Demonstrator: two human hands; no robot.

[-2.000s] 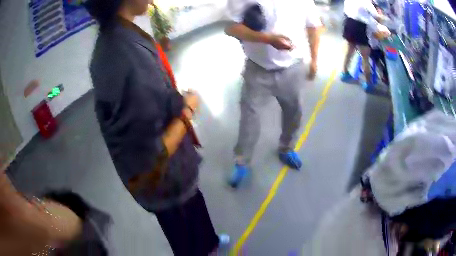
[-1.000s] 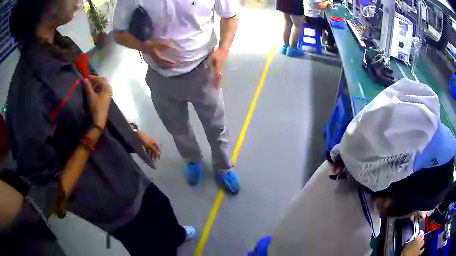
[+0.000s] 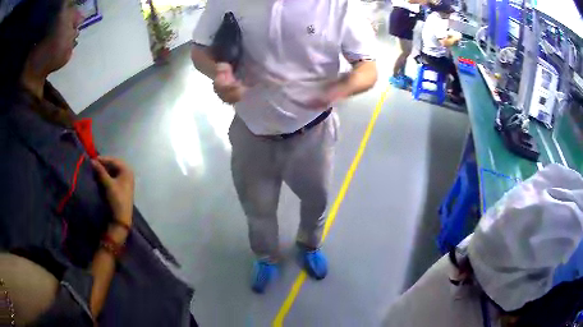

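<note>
Neither of my hands shows. Nearest at the lower right is a seated person's white work cap (image 3: 527, 239), with a bit of its light blue band, cut off by the edge. The person's hands and work are out of view. Beyond the cap runs a green-topped bench (image 3: 486, 137) with white stripes. A dark stand base (image 3: 519, 137) sits on it. A standing person in a light shirt (image 3: 287, 64) faces me, a dark cap (image 3: 228, 39) tucked by one arm and the hands blurred. At left stands a person in a dark jacket (image 3: 38, 185), one hand at the chest.
A bare forearm or shoulder (image 3: 22, 284), whose I cannot tell, shows at the lower left edge. A yellow line (image 3: 350, 175) crosses the grey floor. Farther back, a person sits on a blue stool (image 3: 429, 83) at the bench near a red and blue box (image 3: 466, 64); another stands.
Since one second ago, the view has shifted, so the cap sits lower and farther right, and the seated person's hand has left view. The light-shirted person stands nearer the middle with the hands moved.
</note>
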